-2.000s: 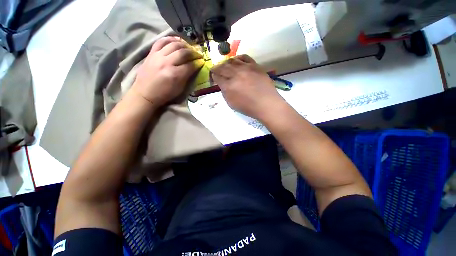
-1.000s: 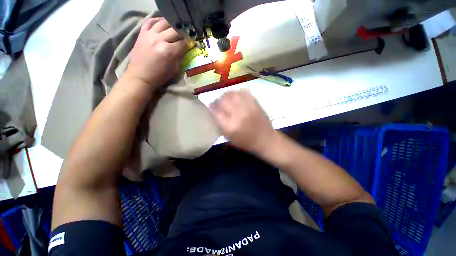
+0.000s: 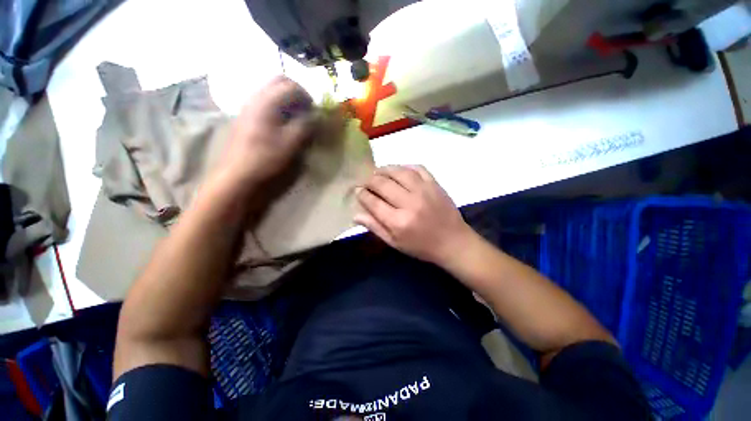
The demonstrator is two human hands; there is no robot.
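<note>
The khaki garment piece (image 3: 185, 136) lies creased on the white table, with its right part up to the lit needle area. My left hand (image 3: 276, 127) is blurred over the cloth, just left of the needle; its fingers look curled, and its grip cannot be told. My right hand (image 3: 408, 210) holds the cloth's right edge near the table's front edge, fingertips pinched on it. The sewing machine head (image 3: 309, 29) is above the cloth. The presser foot area (image 3: 333, 78) is lit yellow and partly blurred.
Red-orange tape strips (image 3: 375, 103) are on the machine bed. Thread snips (image 3: 449, 122) lie right of them. A white paper strip (image 3: 512, 49) is farther right. Blue crates (image 3: 688, 304) stand below at right. Dark grey-blue cloth (image 3: 41, 41) lies at far left.
The khaki cloth has shifted and spread rightward beneath my left hand, covering part of the tape. My left hand has moved slightly down and right. My right hand has taken hold of the cloth's edge.
</note>
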